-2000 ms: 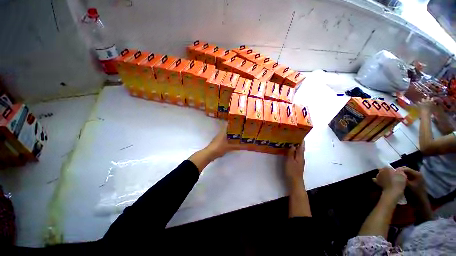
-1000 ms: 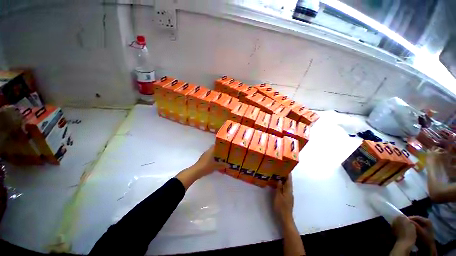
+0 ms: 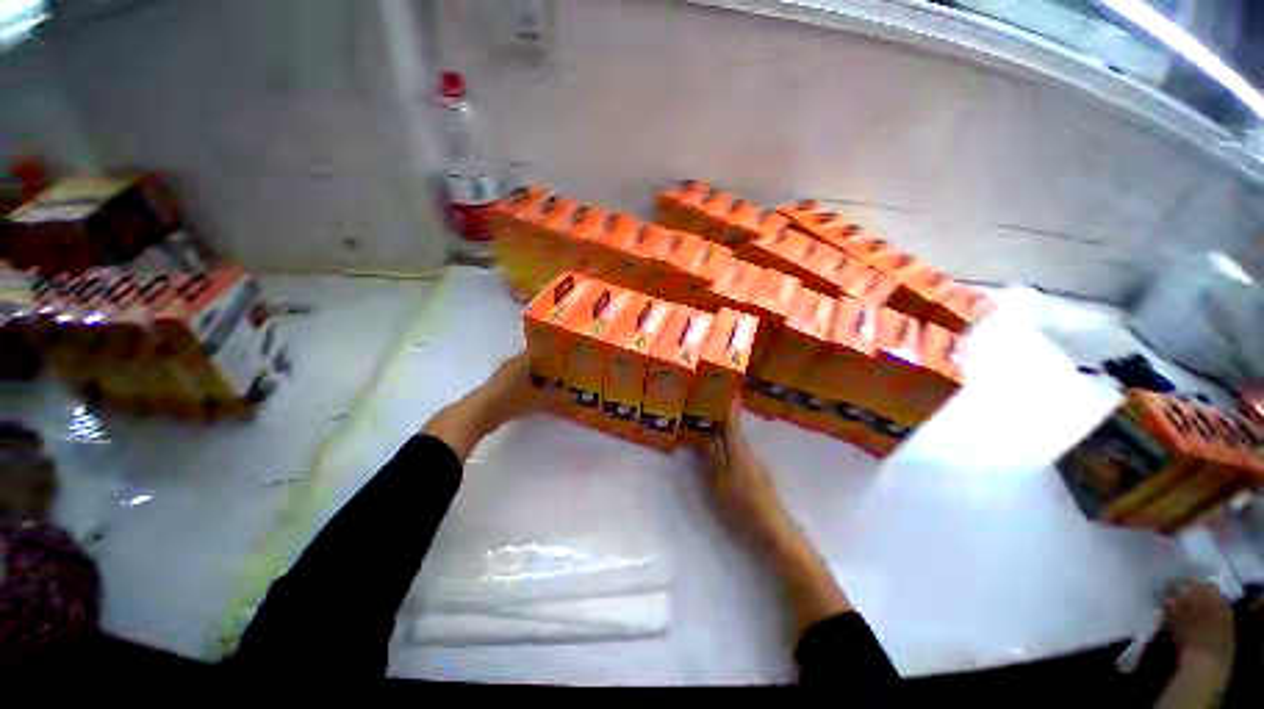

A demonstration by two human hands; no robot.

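A row of several upright orange and yellow retail boxes point(image 3: 624, 363) stands in front of me, with a dark print band along the bottom. My left hand point(image 3: 502, 388) is against the row's left end, its fingers partly hidden by the boxes. My right hand point(image 3: 732, 464) is against the right end. The two hands hold the row between them. Whether the boxes touch the table cannot be told. Long rows of the same boxes point(image 3: 846, 346) stand right behind and to the right. Flat, shiny translucent sheets point(image 3: 555, 609) lie near the table's front edge.
A red-capped bottle point(image 3: 469, 173) stands by the wall. More boxes point(image 3: 153, 333) stand at the left beyond the yellowish table joint tape point(image 3: 326, 450). Another box group point(image 3: 1171, 457) is at the right, near a person's hand point(image 3: 1195, 616). A white bag point(image 3: 1199, 312) lies at the back right.
The held row has moved left between my hands, away from the front of the long rows. Several boxes now stand to its right. The view has turned, showing more boxes at the left.
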